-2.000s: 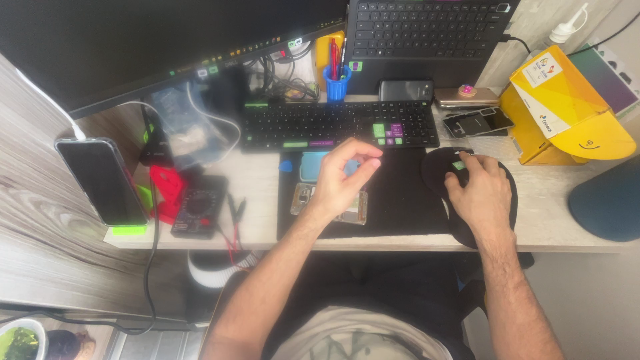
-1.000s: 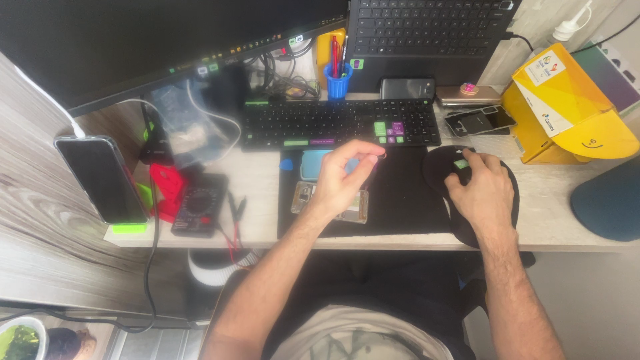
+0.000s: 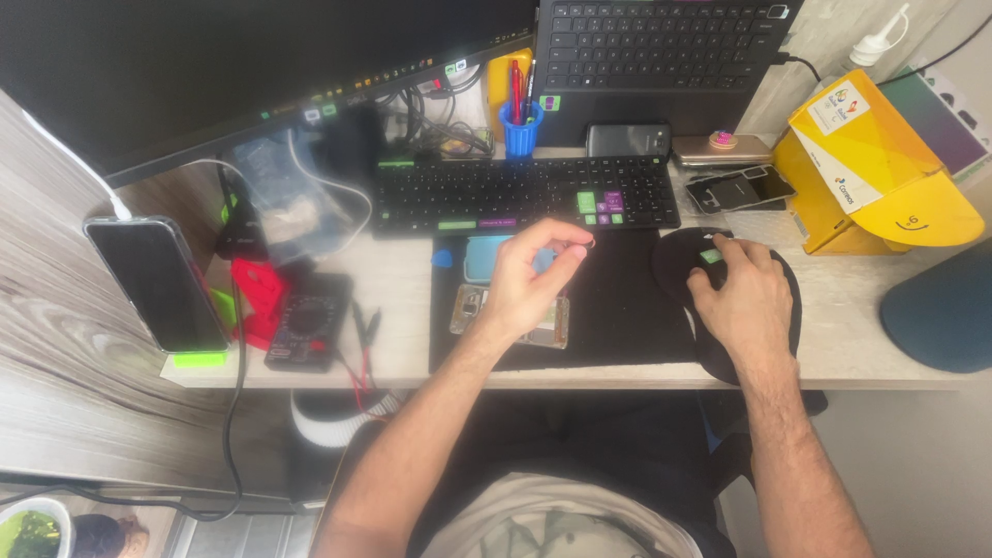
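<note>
My left hand (image 3: 535,279) is raised over the black desk mat (image 3: 620,310), thumb and index finger pinching a tiny dark part (image 3: 590,243) too small to identify. Below it, partly hidden by the hand and wrist, lies an opened phone body (image 3: 554,325) with its inside showing. A light blue case or tray (image 3: 482,260) lies behind that, with a small blue piece (image 3: 442,258) to its left. My right hand (image 3: 740,294) rests on a dark computer mouse (image 3: 714,267) on a round black mouse pad (image 3: 783,341). The black keyboard (image 3: 480,194) is just beyond both hands.
Left stand a phone (image 3: 159,283) on a charging cable, a red holder (image 3: 260,298) and a multimeter (image 3: 310,322) with leads. Behind are a monitor (image 3: 256,62), a laptop (image 3: 659,46) and a blue pen cup (image 3: 520,132). Right are phone parts (image 3: 740,190), a yellow box (image 3: 868,170) and a dark blue cylinder (image 3: 942,310).
My left thumb and index finger have shifted slightly, and a tiny dark part shows at their tips now. My right hand has stayed on the mouse.
</note>
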